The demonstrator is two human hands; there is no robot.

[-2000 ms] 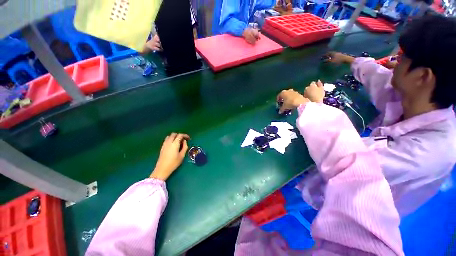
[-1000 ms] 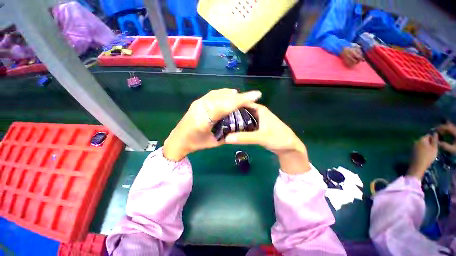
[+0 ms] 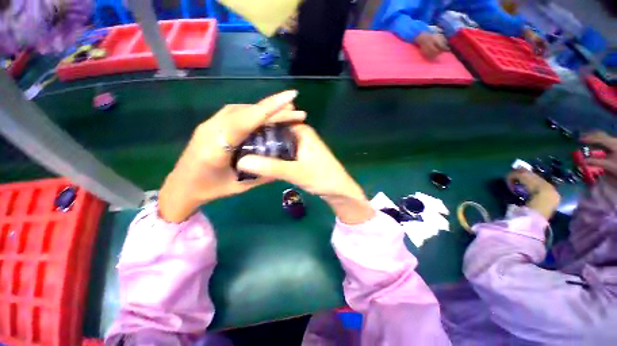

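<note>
A stack of watch heads [image 3: 266, 145], black and glossy with silvery bands, is held above the green bench between both hands. My left hand [image 3: 213, 152] grips its left side, and my right hand [image 3: 314, 165] grips its right side with the thumb across the front. The fingers hide parts of the stack. A small unit with a dark round part [image 3: 293, 203] lies on the bench just below my right hand. More dark discs [image 3: 411, 206] lie on white paper sheets [image 3: 429, 228] to the right.
A red compartment tray [image 3: 40, 257] at left holds one disc [image 3: 65, 198]. A grey post [image 3: 61, 145] stands beside it. A single disc [image 3: 440, 179] and a tape roll [image 3: 472, 215] lie right. A neighbour's hand [image 3: 538, 192] works far right. Red bins [image 3: 142, 48] and a red board [image 3: 406, 62] are across.
Two seconds ago my left hand was on the bench and my right reached far right. Both hands now hold the stack. Since one second ago the view has shifted, with the hands lower left in it.
</note>
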